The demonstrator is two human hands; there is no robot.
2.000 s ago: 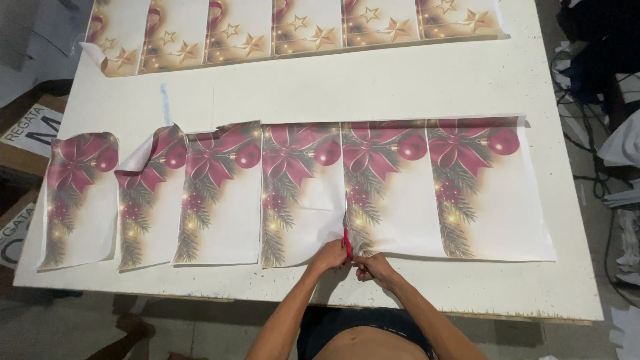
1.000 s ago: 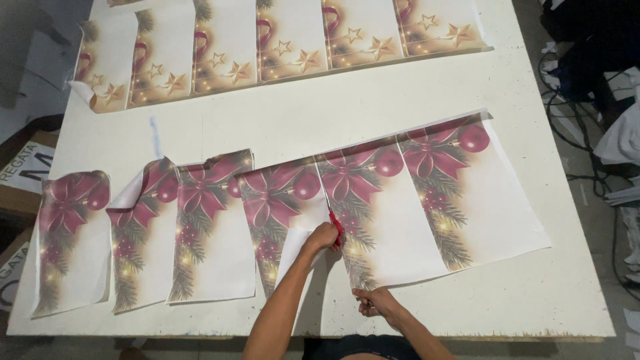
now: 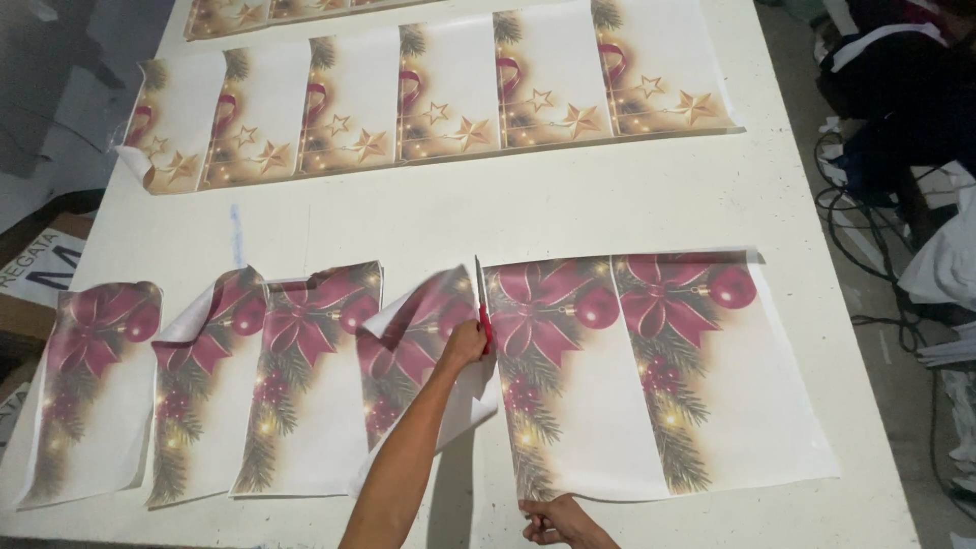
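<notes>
My left hand (image 3: 465, 345) is closed around red-handled scissors (image 3: 484, 324), whose blades point away at the top edge of the printed sheets. Left of them a cut panel (image 3: 412, 358) with a bow print lies curled, its top corner folded over, partly hidden by my forearm. On the right, a sheet of two joined panels (image 3: 587, 396) lies flat, printed with bows, baubles and fir twigs. My right hand (image 3: 553, 518) pinches its lower left corner between thumb and fingers. Several separate panels (image 3: 305, 396) with the same print lie farther left, one with its top corner curled.
A row of star-printed panels (image 3: 450, 91) lies across the far part of the white table (image 3: 534, 198). Boxes with printed labels (image 3: 46, 263) stand beyond the left edge. Black cables (image 3: 839, 206), dark cloth and white material are on the floor at the right.
The scissors have moved away from me, up the line between panels, to the top edge. The panel left of the cut has come apart from the right sheet and curled. The view has shifted.
</notes>
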